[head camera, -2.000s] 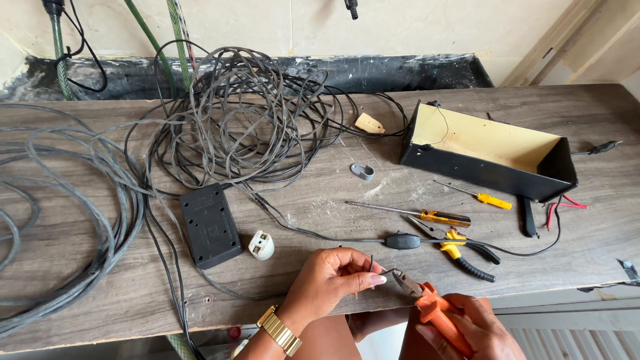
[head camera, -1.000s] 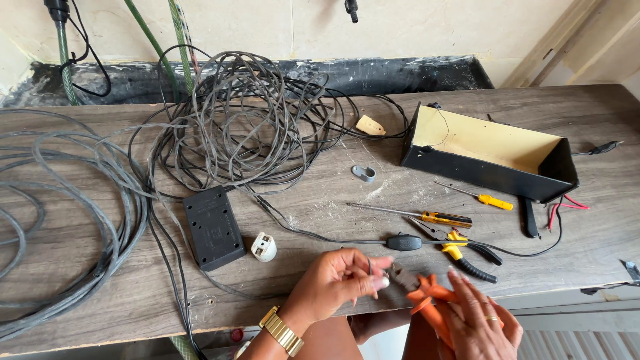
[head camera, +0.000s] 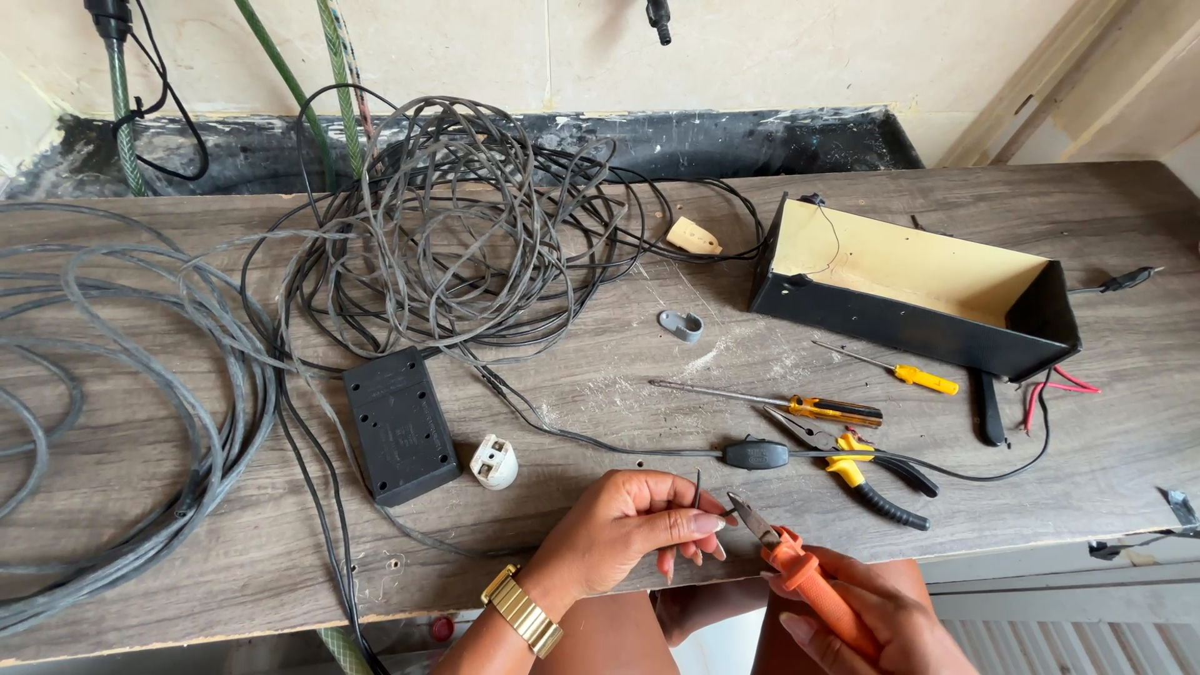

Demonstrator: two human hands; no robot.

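Near the front edge of the wooden board, my left hand (head camera: 647, 530) pinches the split end of a dark electrical cable (head camera: 697, 489) between thumb and fingers. My right hand (head camera: 858, 609) grips orange-handled pliers (head camera: 811, 581), whose jaws point at the cable's short lead just right of my left fingertips. Whether the jaws touch the lead is hard to tell. Behind my hands, an inline cord switch (head camera: 756, 455) lies beside yellow-and-black long-nose pliers (head camera: 855, 459). A white plug part (head camera: 494, 462) and a black plastic box (head camera: 401, 427) lie to the left.
A tangle of cable (head camera: 459, 225) and a grey cable coil (head camera: 225, 375) cover the left and middle. An open black metal box (head camera: 919, 309) stands at back right, near a yellow screwdriver (head camera: 926, 379) and a longer screwdriver (head camera: 834, 411). A grey clip (head camera: 681, 325) lies mid-board.
The orange pliers have shifted in my right hand, whose fingers were spread over the handles one second ago and are now wrapped around them. My left hand still holds the cable end.
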